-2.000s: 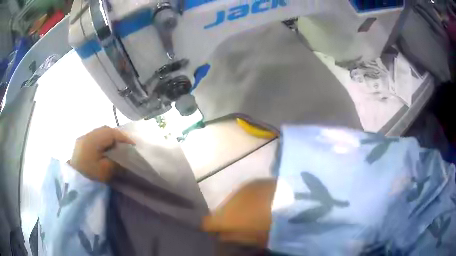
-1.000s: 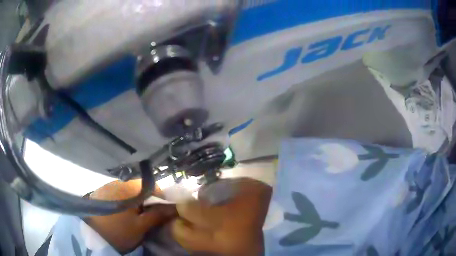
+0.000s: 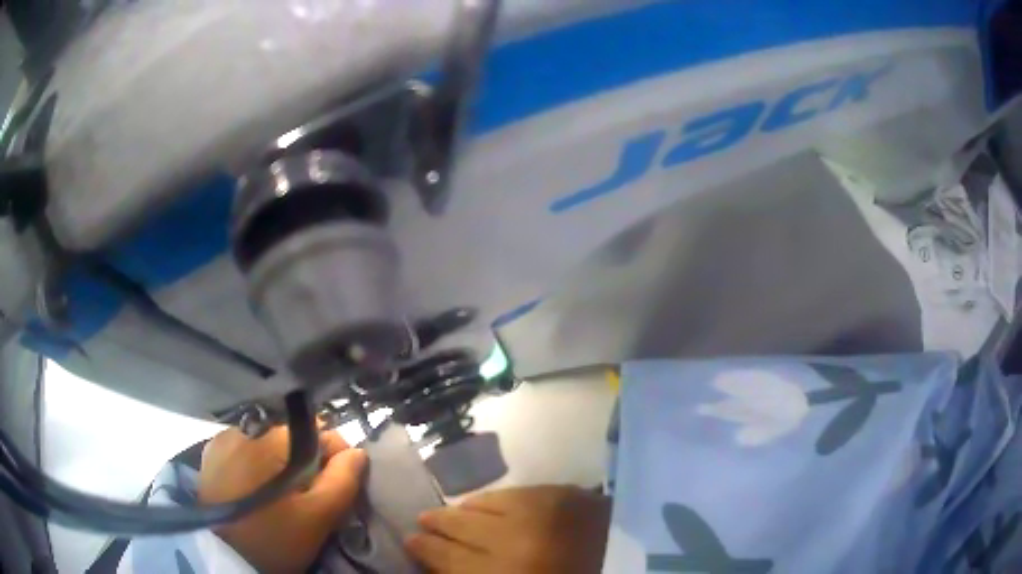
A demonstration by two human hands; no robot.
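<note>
A grey fabric piece [image 3: 395, 493] lies below the needle area, between my two hands. My left hand [image 3: 280, 493] pinches its left side, partly behind a curved metal guide. My right hand [image 3: 510, 533] has its fingertips on the fabric's right edge, just below the round grey knob [image 3: 468, 462]. The white and blue sewing machine head [image 3: 538, 258] fills the upper view and hides the needle. A small clear-greenish piece [image 3: 496, 364] shows beside the tension parts.
More grey fabric [image 3: 796, 269] lies behind my right sleeve, under the machine arm. White printed slips [image 3: 953, 252] lie at the right. A bright white table surface [image 3: 101, 420] shows at the left. A bit of yellow strip shows at my sleeve's edge.
The view has moved close to the machine head. Both hands have come up to the needle area. Since the last frame, my hands have moved slightly apart, showing more grey cloth between them.
</note>
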